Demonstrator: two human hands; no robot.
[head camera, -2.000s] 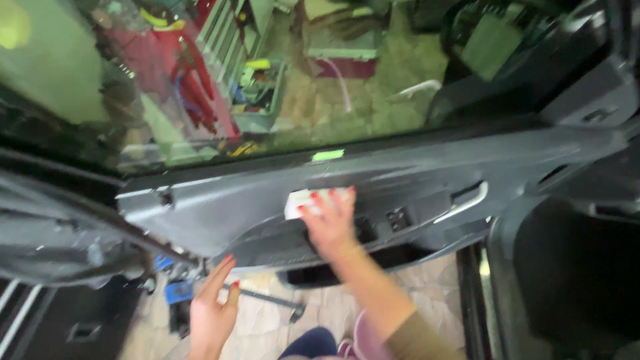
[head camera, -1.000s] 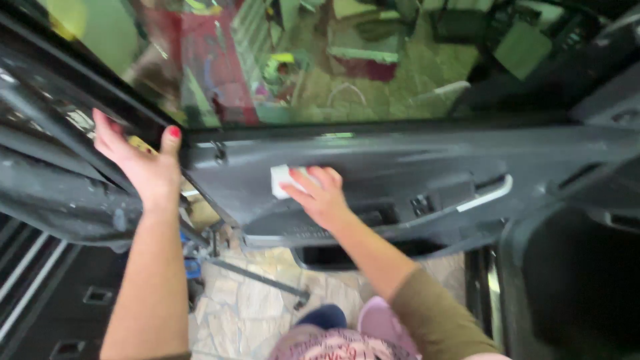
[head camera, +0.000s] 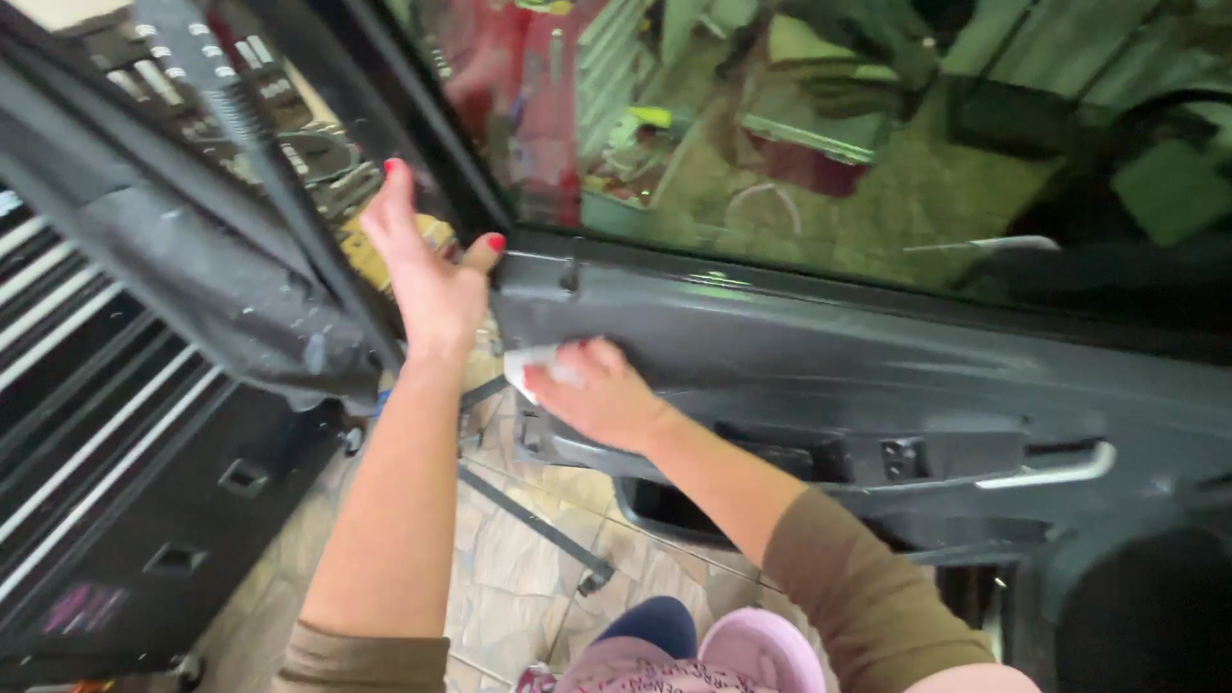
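My right hand (head camera: 602, 390) presses a white cloth or sponge (head camera: 521, 372) against the dark plastic inner panel of a car door (head camera: 770, 337), near the panel's left end. The white piece is mostly hidden by my fingers. With fingers and thumb spread, my left hand (head camera: 433, 269) rests at the door's left edge, by the lower corner of the window frame. The door's window glass (head camera: 847, 144) lies above the panel. To the right of my right hand are the window switches (head camera: 902, 459) and the door's pull handle (head camera: 1049, 470).
A black case with silver rails (head camera: 106, 462) stands at the left, with a dark padded cover (head camera: 221, 279) above it. A thin metal leg with a caster (head camera: 539, 529) crosses the tiled floor. A pink bucket-like container (head camera: 760, 650) is near my body.
My left hand has gone from below the panel to the door's left edge. My right hand has moved left along the panel with the white piece. The view is now closer to the door's left end.
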